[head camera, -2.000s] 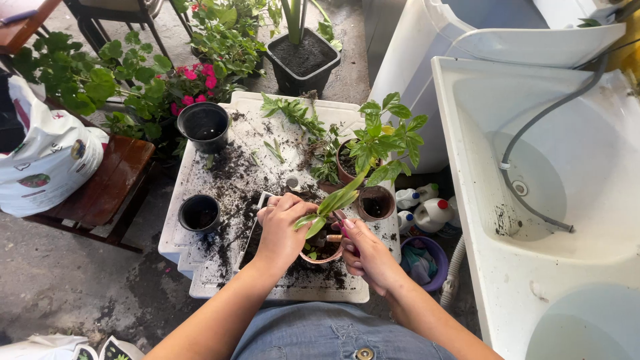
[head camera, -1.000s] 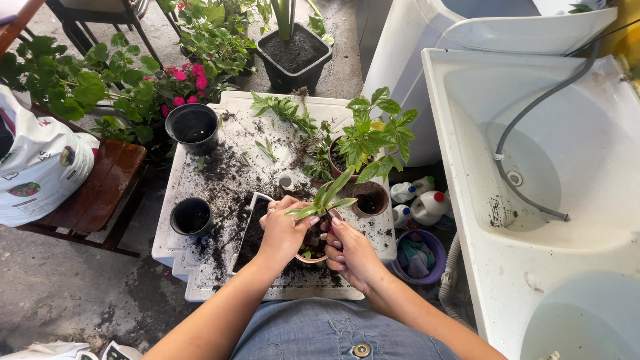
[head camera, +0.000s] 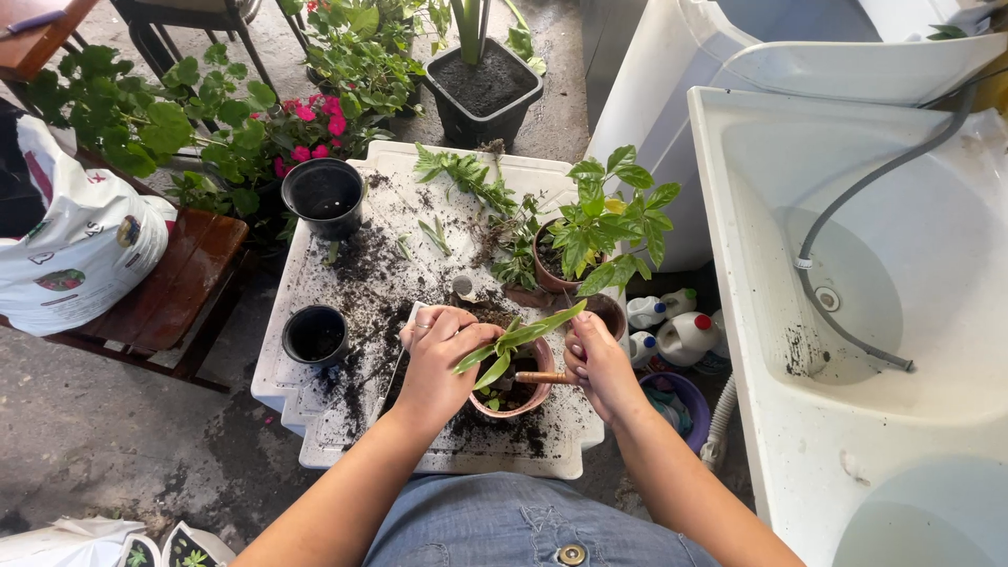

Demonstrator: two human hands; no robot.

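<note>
My left hand (head camera: 442,353), with a ring on one finger, grips the base of a long-leaved green cutting (head camera: 521,337) over a small terracotta-coloured pot (head camera: 542,400). My right hand (head camera: 600,364) is closed around the wooden handle of a small trowel (head camera: 543,378), whose blade reaches over the pot. The tip of one long leaf touches or passes near the right fingertips; something thin shows there, too small to name. Soil and small leaves lie inside the pot. Behind my left hand is a white-edged tray (head camera: 400,358) of soil, partly hidden.
Two black pots (head camera: 315,335) stand left on the soil-strewn white plastic table (head camera: 315,441). A leafy potted plant (head camera: 614,224), an empty-looking brown pot (head camera: 608,311) and pulled greenery (head camera: 472,177) lie behind. Right are a white sink (head camera: 736,315), bottles (head camera: 685,339) and a purple basin (head camera: 697,409).
The cutting's leaves have tilted to the right and spread out lower over the pot. The right hand has moved a little away from the left, and the trowel handle now shows.
</note>
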